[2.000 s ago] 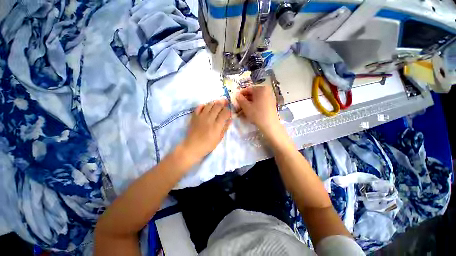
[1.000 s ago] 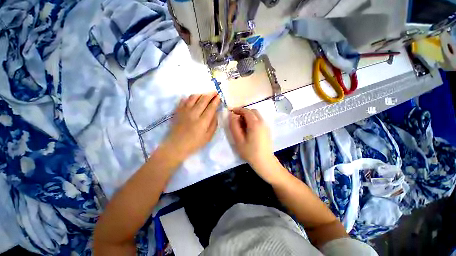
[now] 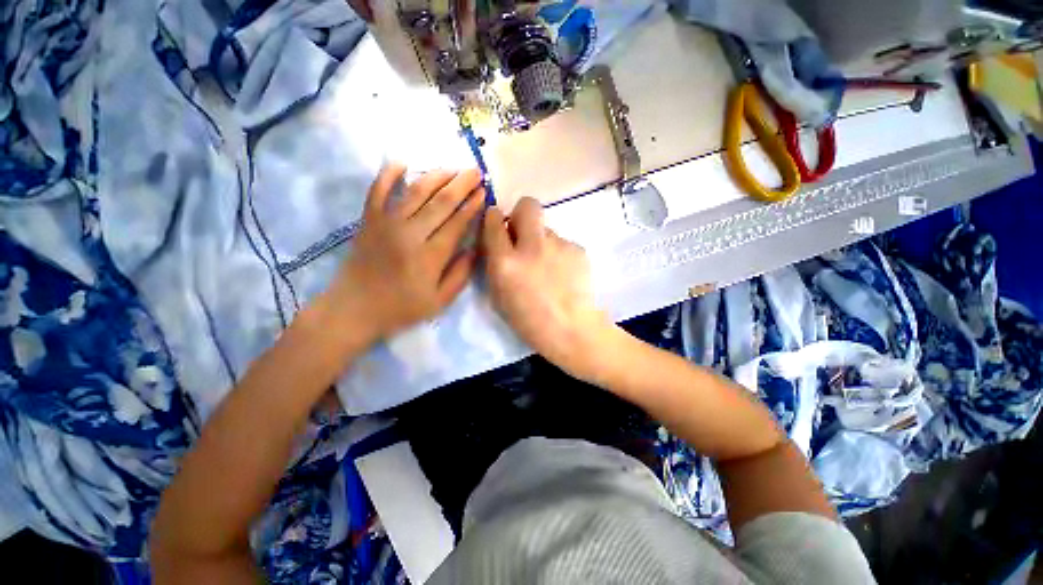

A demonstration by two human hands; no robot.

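The pale blue-white garment panel [image 3: 326,200] lies on the machine table, its right edge showing a narrow dark blue strip below the presser foot [image 3: 469,105]. My left hand [image 3: 418,246] lies flat on the panel with fingers spread, left of that edge. My right hand [image 3: 538,274] has thumb and forefinger pinched on the panel's edge, just below the blue strip. The needle is lost in the lamp glare. The sewing machine head [image 3: 440,40] is cut off by the top edge of the picture.
Yellow and red-handled scissors [image 3: 761,143] lie right of the needle under a grey-blue scrap [image 3: 789,57]. A metal arm [image 3: 623,143] lies on the bed. A ruler [image 3: 801,211] runs along the front edge. Floral fabric [image 3: 86,366] is heaped left, more cloth [image 3: 846,377] lower right.
The view has shifted, so the machine sits higher in the picture. My right hand has moved down from the foot along the panel's edge. More of the blue edge strip and the metal arm shows.
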